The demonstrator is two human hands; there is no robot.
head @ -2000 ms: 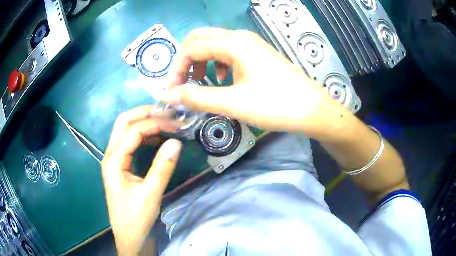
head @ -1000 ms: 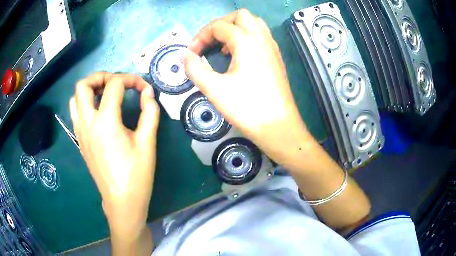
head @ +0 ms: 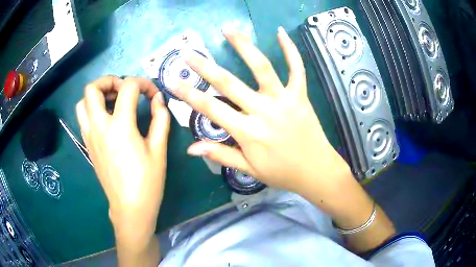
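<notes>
The three-seat jig (head: 180, 112) lies slanted on the green bench, its near end at my smock. Its far round seat (head: 172, 65) shows a pale ringed centre with glare. The middle seat (head: 207, 128) and near seat (head: 239, 180) are partly hidden under my right hand. My right hand (head: 261, 122) is spread flat over the jig, fingers apart, with fingertips on or just above the far seat. My left hand (head: 125, 125) is at the jig's left edge, thumb and fingertips nearly together beside the far seat; whether they pinch a thin clear part cannot be seen.
Stacked silver plates (head: 364, 93) stand at right, with a second stack (head: 429, 41) beyond. Tweezers (head: 76, 140), a dark round pad (head: 39, 134) and two clear rings (head: 50, 180) lie at left. A red emergency button (head: 11, 84) is upper left. A parts tray (head: 11, 234) is lower left.
The jig, held askew under both hands two seconds ago, now lies on the bench. My right hand has opened from a pinch at the far seat and spread over the jig. My left hand has barely moved since one second ago.
</notes>
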